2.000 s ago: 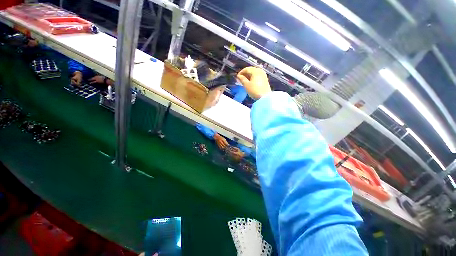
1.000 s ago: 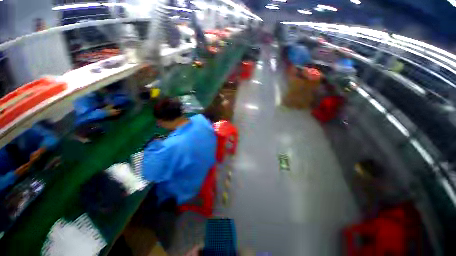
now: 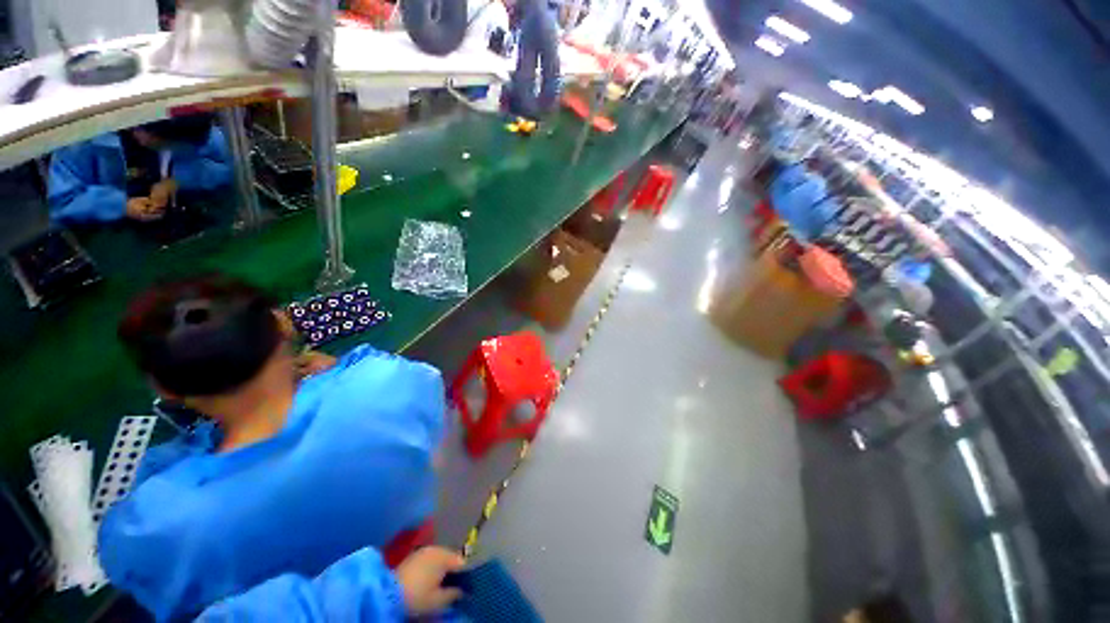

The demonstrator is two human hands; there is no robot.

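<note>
My left hand [image 3: 426, 582] is at the bottom edge, left of centre, in a blue sleeve that comes in from the lower left. It grips the left side of a dark blue panel [image 3: 497, 596] with a fine dotted grid. The panel is tilted and cut off by the bottom edge, so its lower part is hidden. My right hand is not in view.
A person in a blue smock [image 3: 280, 487] sits close at left, at the green bench [image 3: 402, 183]. Ring-marked modules [image 3: 338, 316], a clear bag [image 3: 430, 258] and white perforated sheets [image 3: 67, 511] lie there. A red stool [image 3: 511, 377] and carton [image 3: 558, 274] stand by the aisle.
The view has swung from the bench and shelf to the aisle and seated person. My raised right arm has left the picture. The panel sits lower centre and tilted, with more of my left hand showing.
</note>
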